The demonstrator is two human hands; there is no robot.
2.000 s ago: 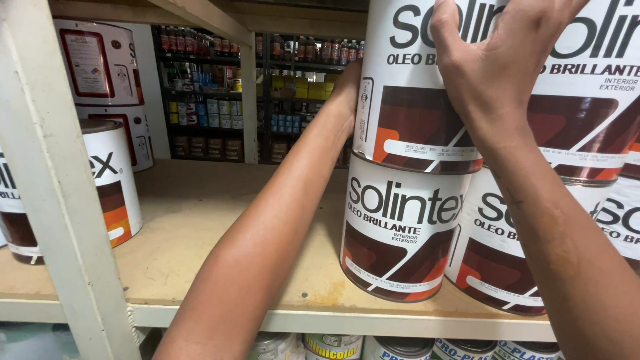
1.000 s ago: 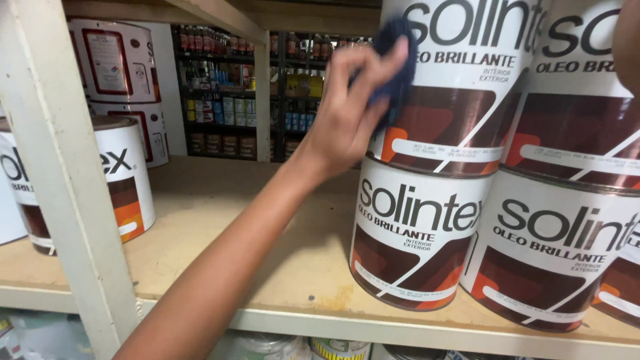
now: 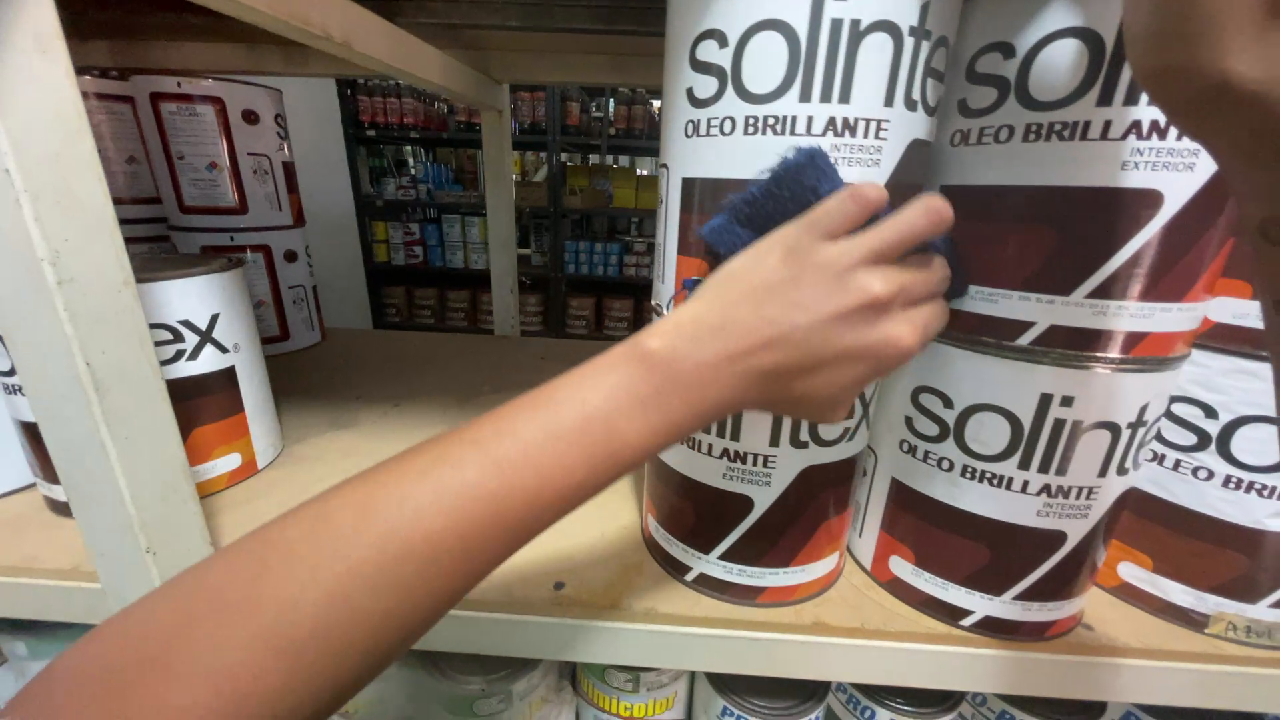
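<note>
My left hand (image 3: 825, 300) grips a dark blue fuzzy cloth (image 3: 775, 205) and presses it against the front of an upper Solintex paint can (image 3: 800, 60). That can rests on a lower paint can (image 3: 750, 510), partly hidden by my wrist. To the right, another upper can (image 3: 1070, 230) stands on a second lower can (image 3: 1000, 500). At the upper right edge, part of my right hand (image 3: 1215, 70) shows, blurred and cut off, in front of the upper can; its fingers are out of view.
A pale metal shelf post (image 3: 100, 300) rises at the left, with a paint can (image 3: 215, 370) behind it and stacked cans (image 3: 235, 160) farther back. The shelf's front edge (image 3: 620, 640) runs below, above more cans (image 3: 765, 695). Dark stocked shelves (image 3: 440, 200) stand in the background.
My left hand, with the blue cloth, has moved from the upper can's left side onto its front. Two seconds ago my right hand was against the upper cans; now it is mostly out of view.
</note>
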